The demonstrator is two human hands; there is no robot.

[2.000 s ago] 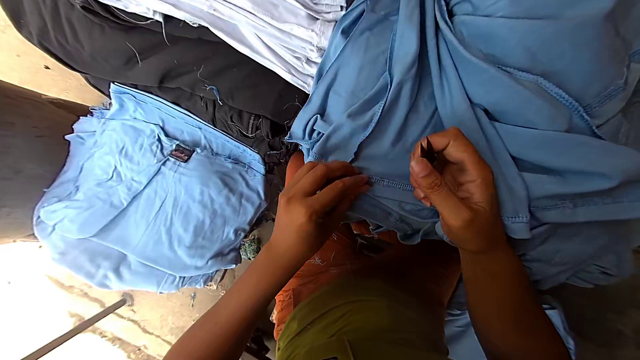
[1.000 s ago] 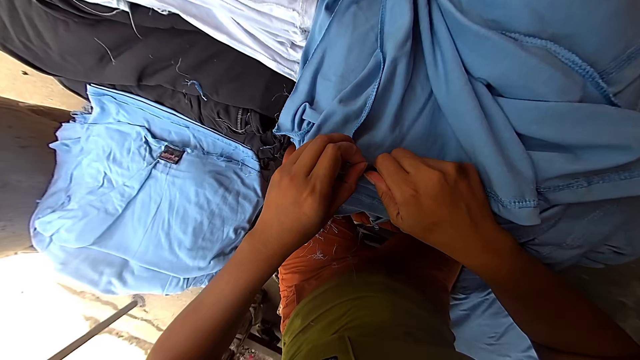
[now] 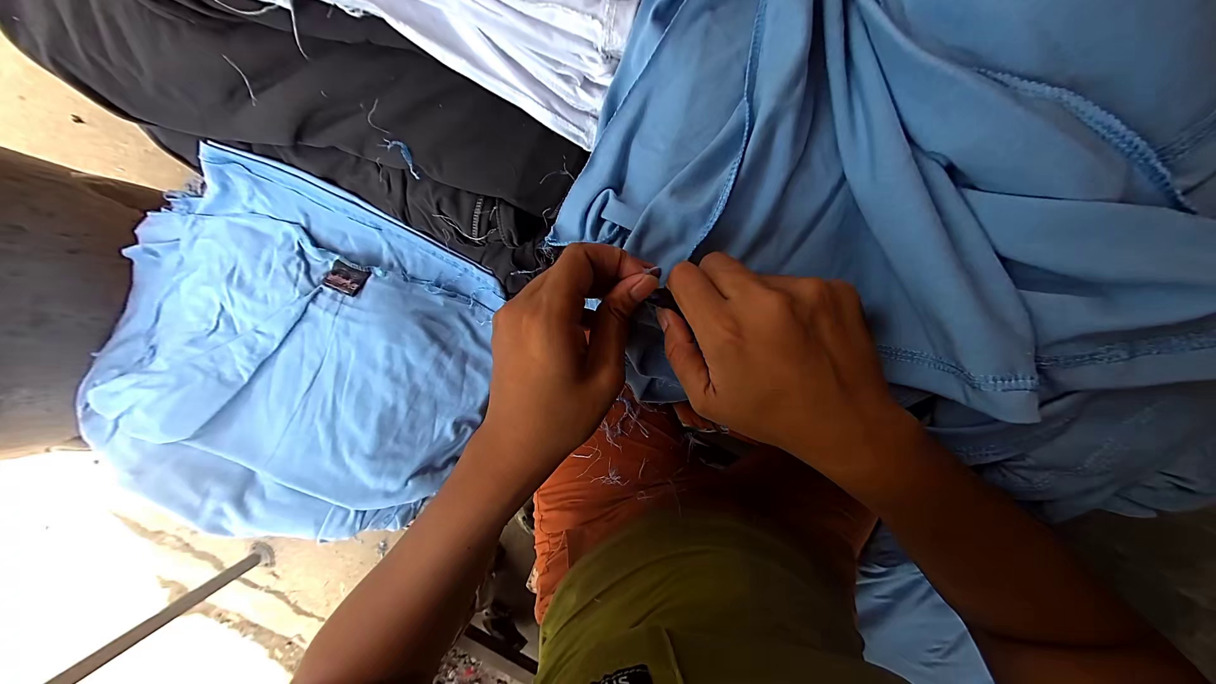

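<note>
A blue knit garment (image 3: 788, 180) with overlocked seams spreads from the centre to the upper right, over my lap. My left hand (image 3: 560, 351) pinches a small bit of the garment's hem between thumb and index finger. Close beside it, almost touching, my right hand (image 3: 779, 351) has its fingers curled at the same edge, with part of a small dark tool (image 3: 662, 300) showing between thumb and index finger. The tool's blades are mostly hidden. Loose threads (image 3: 617, 427) lie just below the hands on orange cloth.
A pile of light blue garments (image 3: 285, 380) with a dark neck label lies at the left. Behind it are black garments (image 3: 332, 95) with loose threads, and white cloth (image 3: 513, 47). A thin rod (image 3: 161, 617) crosses the lower left. More blue garments (image 3: 1092, 456) lie at the right.
Two seconds ago my right hand was raised apart from my left, with the small dark tool visible in it. Now both hands are together at the blue garment's edge.
</note>
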